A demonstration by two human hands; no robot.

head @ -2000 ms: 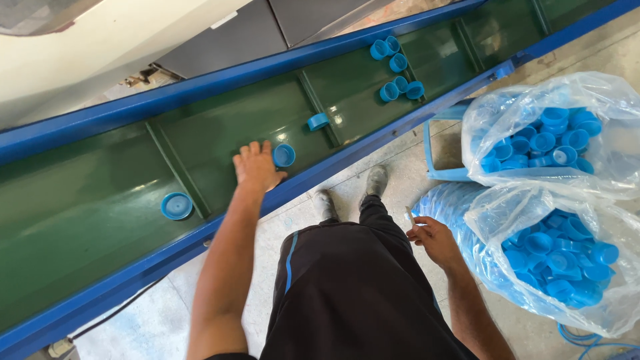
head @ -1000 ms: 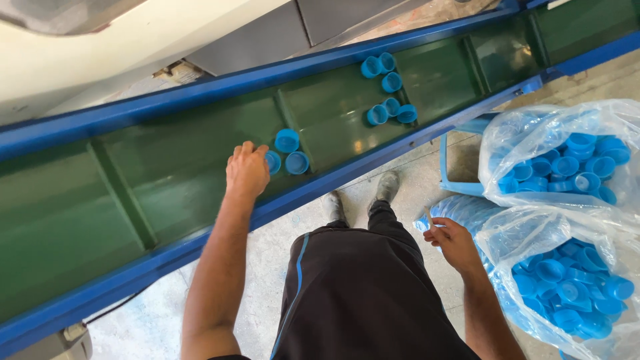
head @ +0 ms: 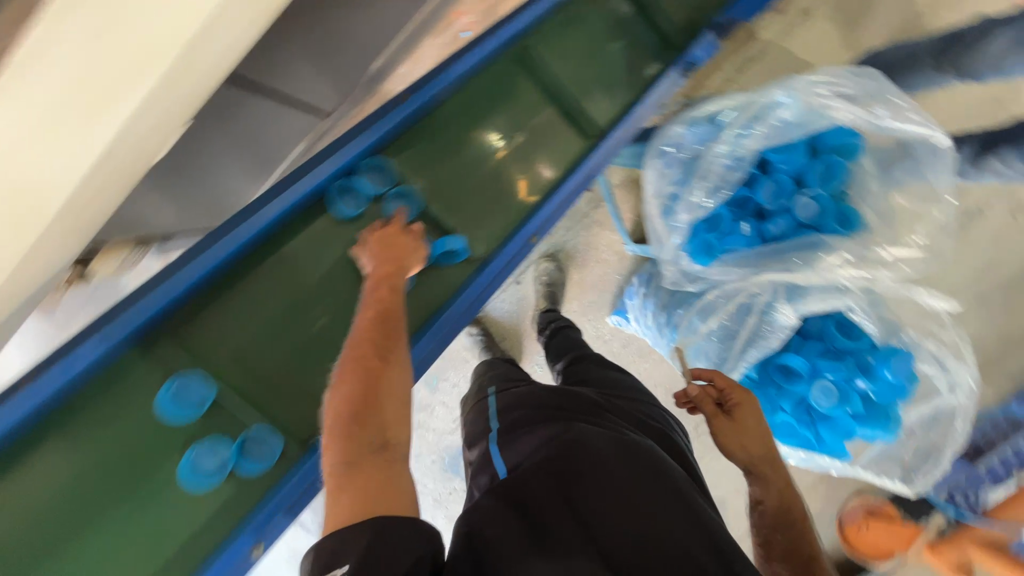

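Note:
My left hand (head: 390, 246) reaches over the green conveyor belt (head: 288, 320), its fingers at a group of blue plastic caps (head: 402, 202); blur hides whether it grips one. Another blue cap (head: 450, 250) lies just right of that hand. Three more blue caps (head: 206, 462) rest by a cleat at the lower left of the belt. Off the belt, my right hand (head: 710, 400) pinches a small thin stick-like object (head: 682, 364) between thumb and fingers, beside the lower clear plastic bag.
Two clear plastic bags, an upper one (head: 904, 184) and a lower one (head: 944, 400), hold many blue caps at the right. A blue side rail (head: 512, 268) edges the conveyor. Part of another person, a hand or arm (head: 872, 524), shows at the lower right.
My left hand has moved from the nearer cap group to the other group farther along the belt. My right hand still holds the thin object. The view has turned.

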